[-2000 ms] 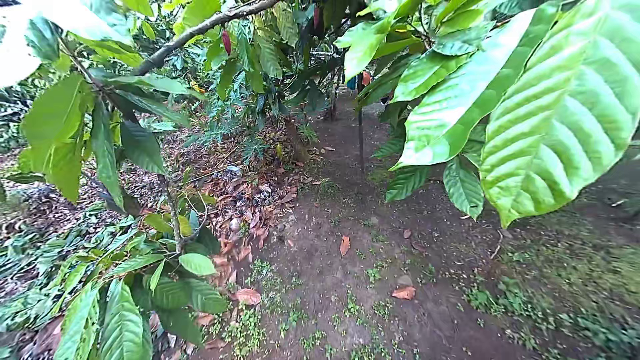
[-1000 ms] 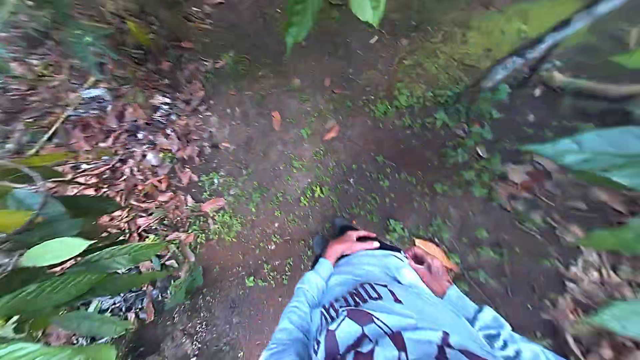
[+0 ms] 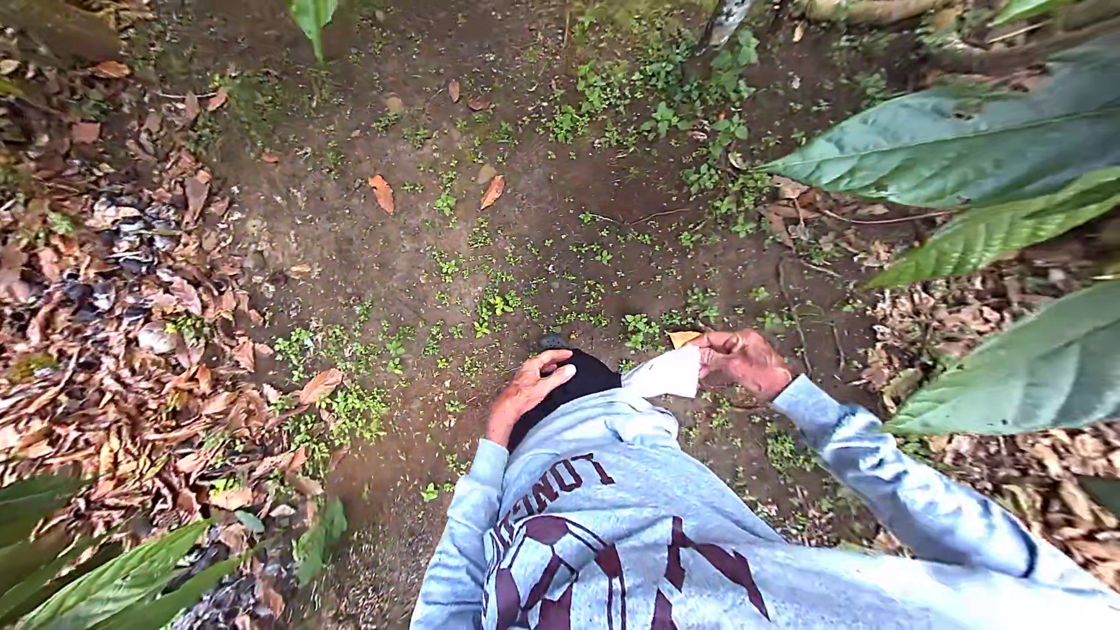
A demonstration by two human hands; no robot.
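My left hand (image 3: 531,391) rests against the dark trousers (image 3: 573,382) at my waist, its fingers slightly bent and nothing visible in them. To the right, my right hand (image 3: 745,362) pinches a piece of white cloth (image 3: 667,374) that reaches out from beside the hem of my light blue printed sweatshirt (image 3: 630,507). Whether the cloth is a pocket lining or a separate piece cannot be told. A yellow-orange leaf or similar flat thing (image 3: 683,339) shows just beyond the right fingertips.
Bare soil (image 3: 332,227) with small green weeds lies ahead. Dry leaf litter (image 3: 96,350) covers the left side, with more litter at the right. Large green leaves (image 3: 962,149) reach in from the right, others from the lower left. Part of a pale trunk (image 3: 728,19) stands at the top.
The view has tilted down from the path to my body. Since one second ago my right hand has moved outward from my waist, and the white cloth now stretches out to it.
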